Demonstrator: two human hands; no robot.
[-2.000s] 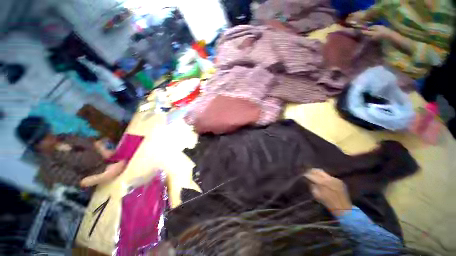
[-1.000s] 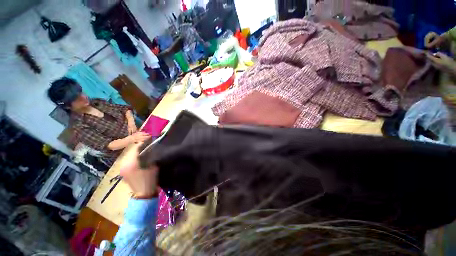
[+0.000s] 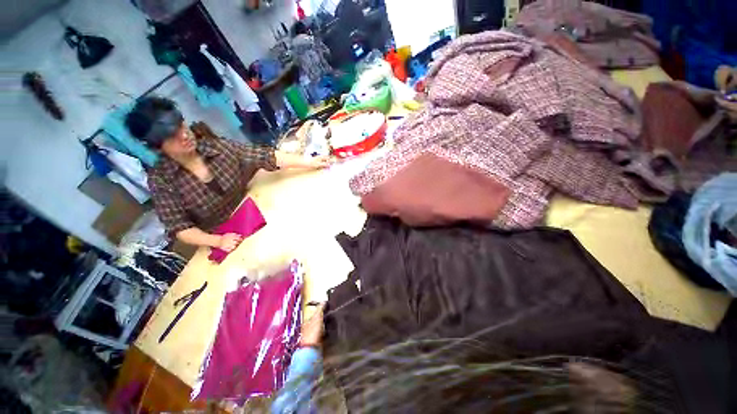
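Observation:
A dark brown garment (image 3: 477, 275) lies spread over the table in front of me, its upper edge against the tweed coats. My left hand (image 3: 312, 327), in a light blue sleeve, is at the garment's left edge, beside the packed magenta garment. A small dark bit shows at its fingertips; whether the fingers grip it or the cloth is unclear. A blurred skin-toned patch low on the right, behind loose hair strands, seems to be my right hand (image 3: 598, 384); its fingers cannot be made out.
A magenta garment in clear polybag (image 3: 254, 335) lies left of my left hand, with scissors (image 3: 184, 307) farther left. A person (image 3: 202, 178) sits across at left with folded magenta cloth (image 3: 241, 228). Tweed coats (image 3: 501, 121), a red tub (image 3: 357, 136) and a black bowl (image 3: 683, 242) stand beyond.
The dark garment, held raised by my left hand one second ago, now lies flat. My left hand has moved down and right. The seated person has reached an arm toward the red tub.

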